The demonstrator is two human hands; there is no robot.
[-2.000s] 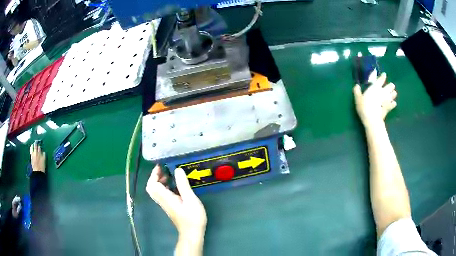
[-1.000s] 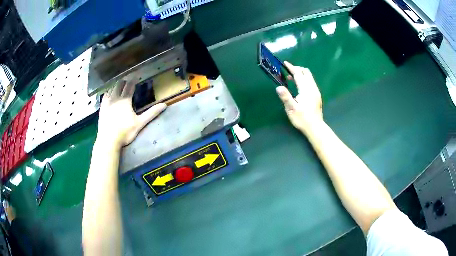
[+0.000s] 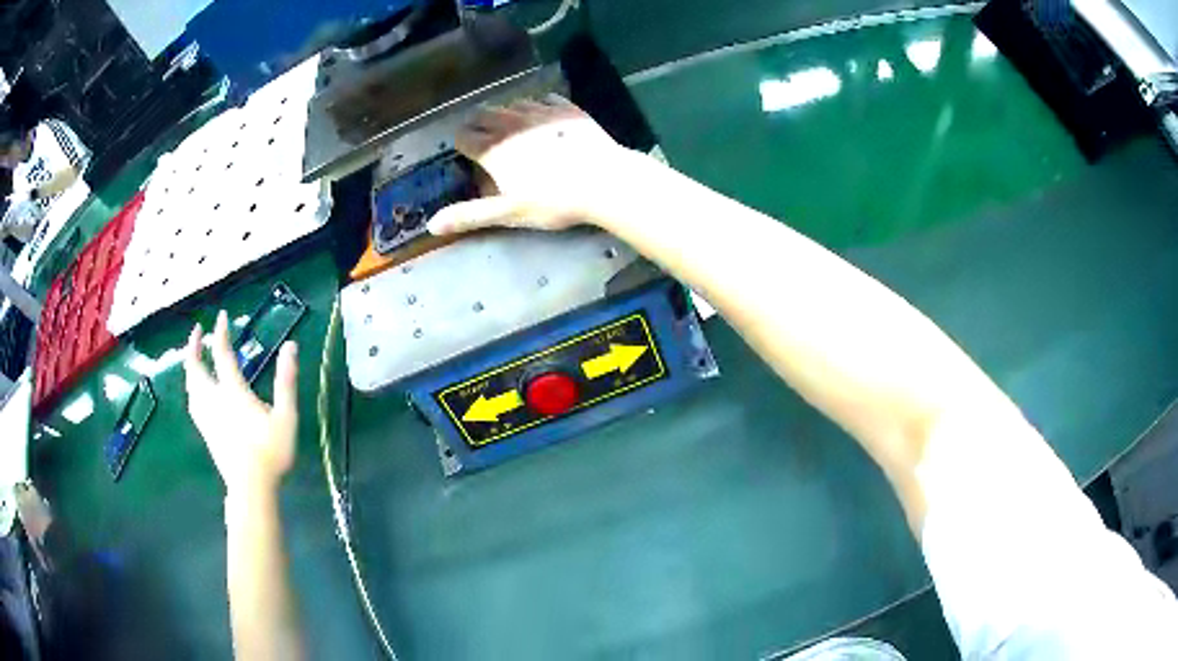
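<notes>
A phone unit (image 3: 416, 204) lies in the fixture with orange edges (image 3: 375, 262), under the raised, tilted press head (image 3: 426, 97). My right hand (image 3: 543, 162) reaches across the metal plate (image 3: 485, 304) and rests on the phone unit's right part, hiding it. My left hand (image 3: 246, 413) is left of the press with fingers spread, holding nothing. A second phone unit (image 3: 271, 329) lies on the green surface just beyond its fingertips. The press base (image 3: 556, 394) carries a round red button between yellow arrows.
The white perforated tray (image 3: 226, 194) and red tray (image 3: 80, 304) are left of the press. Another phone unit (image 3: 131, 426) lies at far left. A thin hose (image 3: 330, 452) runs left of the base. A black pad (image 3: 1053, 71) is at upper right. A person (image 3: 49, 168) is at upper left.
My right hand moved left with the phone unit from the green surface to the fixture. My left hand left the fixture; a phone unit now lies by it. The press head had risen by one second ago.
</notes>
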